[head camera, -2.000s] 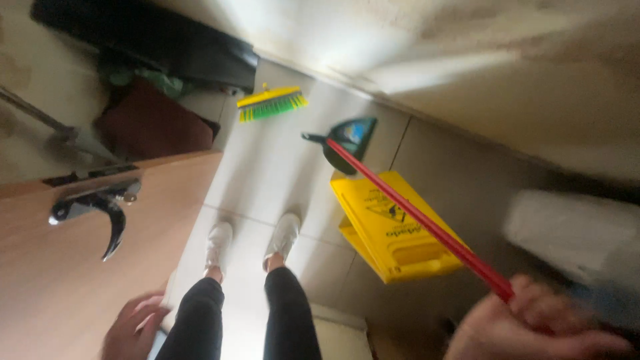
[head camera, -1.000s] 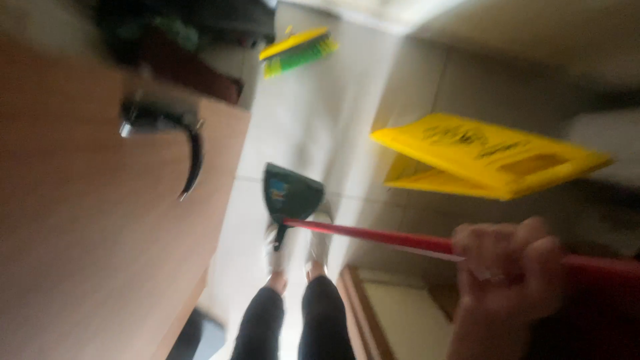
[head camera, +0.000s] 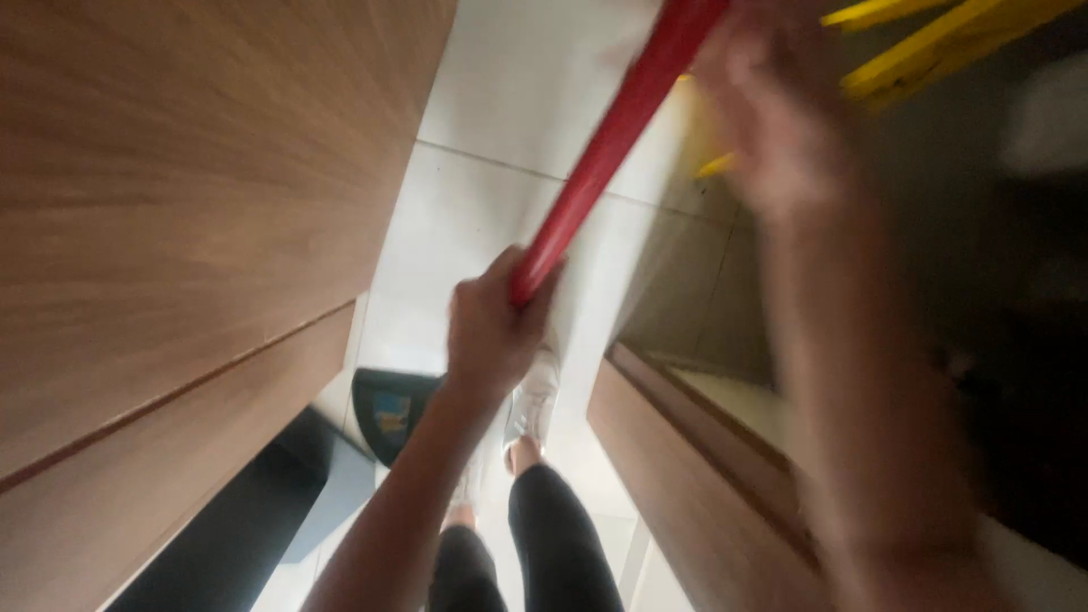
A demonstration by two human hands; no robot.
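A red pole (head camera: 608, 140) runs slantwise from the top of the view down to the middle. My left hand (head camera: 493, 331) is closed around its lower visible part. Near the pole's upper end is my right hand (head camera: 765, 102), blurred, and whether its fingers grip the pole cannot be made out. A dark green dustpan (head camera: 387, 412) with a coloured label lies low on the left, beside my left forearm, which hides part of it. The join between pole and dustpan is hidden.
A wooden door (head camera: 195, 187) fills the left side. A wooden door frame (head camera: 697, 476) stands at the lower right. Yellow plastic pieces (head camera: 952, 51) show at the upper right. My shoe (head camera: 534, 404) stands on the pale tiled floor (head camera: 476, 212).
My left hand has come onto the red pole, which only my right hand held before. The dustpan has moved from in front of my feet to their left. The view has shifted, and the broom head is out of sight.
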